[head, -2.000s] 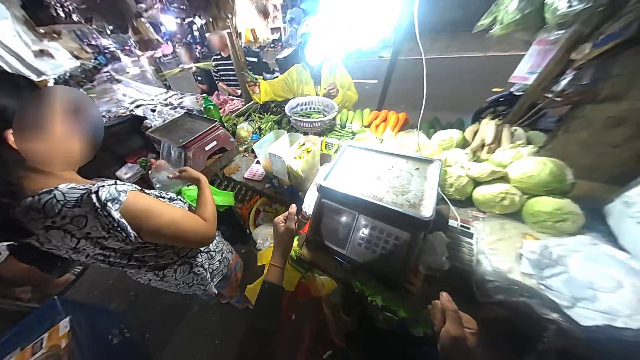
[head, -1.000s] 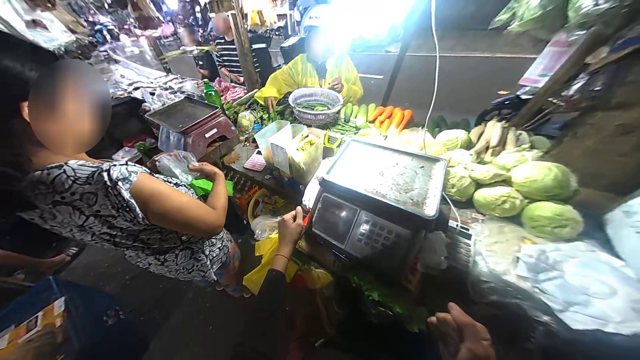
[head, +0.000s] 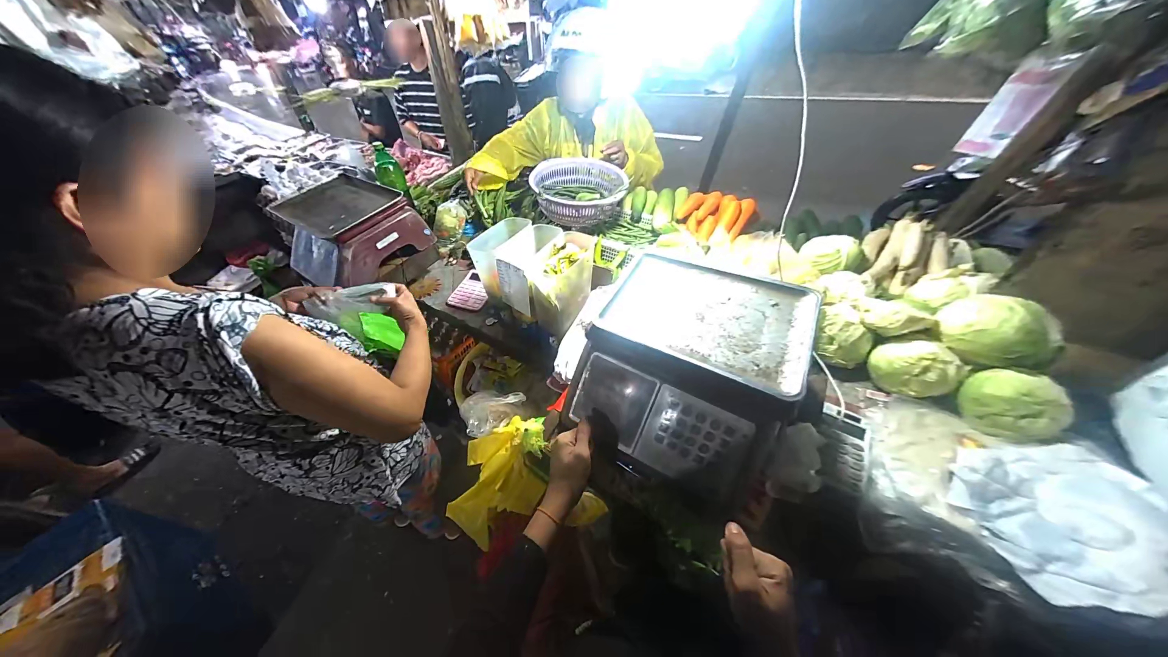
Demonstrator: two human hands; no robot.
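Observation:
My left hand [head: 571,464], with a thin band at the wrist, is raised at the lower left corner of a digital weighing scale [head: 657,411] with a metal pan [head: 716,319]. Its fingers are bent; whether they hold anything cannot be told. Beside it hang yellow plastic bags [head: 497,479]. Below the scale, at the lower right, my right hand [head: 757,575] has its thumb up and fingers curled; no object shows in it. Dark leafy greens lie in shadow between the hands.
A person in a patterned top [head: 255,392] at left handles a clear and green bag [head: 365,319]. Across the stall, a person in a yellow raincoat [head: 570,137] is behind a basket [head: 579,196]. Cabbages [head: 999,333], carrots [head: 716,214] and plastic containers [head: 557,283] surround the scale.
My left hand has moved down from beside the scale's front edge, near its display. The person at left has brought both hands together on the bag.

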